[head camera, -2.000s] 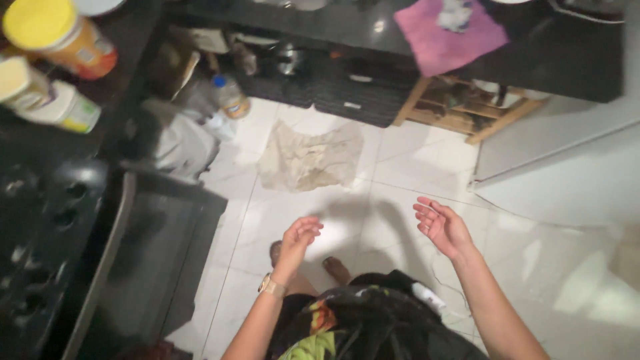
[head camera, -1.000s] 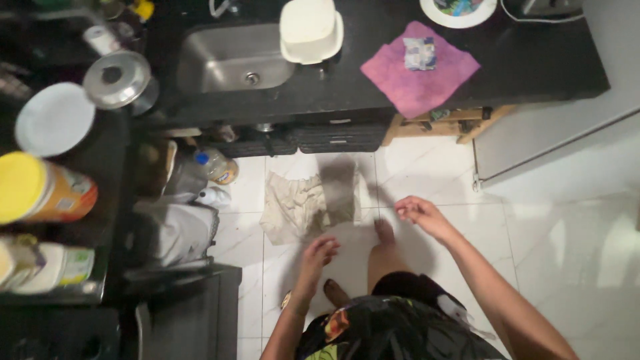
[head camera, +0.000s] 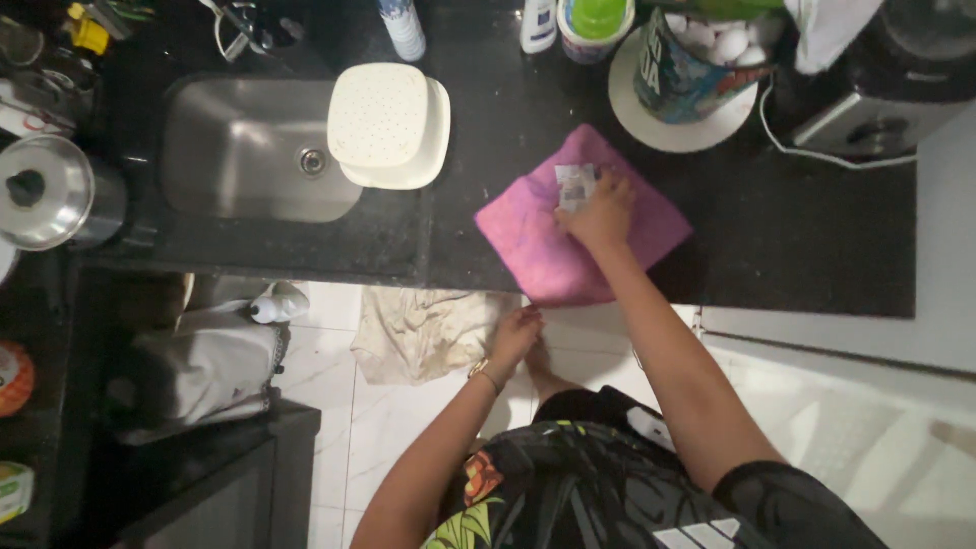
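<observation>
A pink cloth (head camera: 534, 236) lies on the black countertop, its near corner over the front edge. On it rests a small crumpled plastic packet (head camera: 573, 185) bearing writing. My right hand (head camera: 602, 213) reaches over the cloth with its fingers around the packet's right side; whether they grip it is unclear. Below the counter's front edge, my left hand (head camera: 518, 332) hangs near the cloth's low corner, fingers loosely bent, holding nothing that I can see. Its fingertips are close to the counter edge.
A steel sink (head camera: 252, 152) is at left, with a white plastic container (head camera: 381, 122) on its right rim. A steel pot (head camera: 49, 191) stands further left. Behind the cloth are a bucket of eggs (head camera: 686, 76) on a plate (head camera: 648, 126) and a black appliance (head camera: 877, 122). A beige cloth (head camera: 427, 328) lies on the floor.
My right hand has moved forward from over the floor to the packet on the pink cloth. My left hand has come to the counter's front edge. The view has moved nearer the counter.
</observation>
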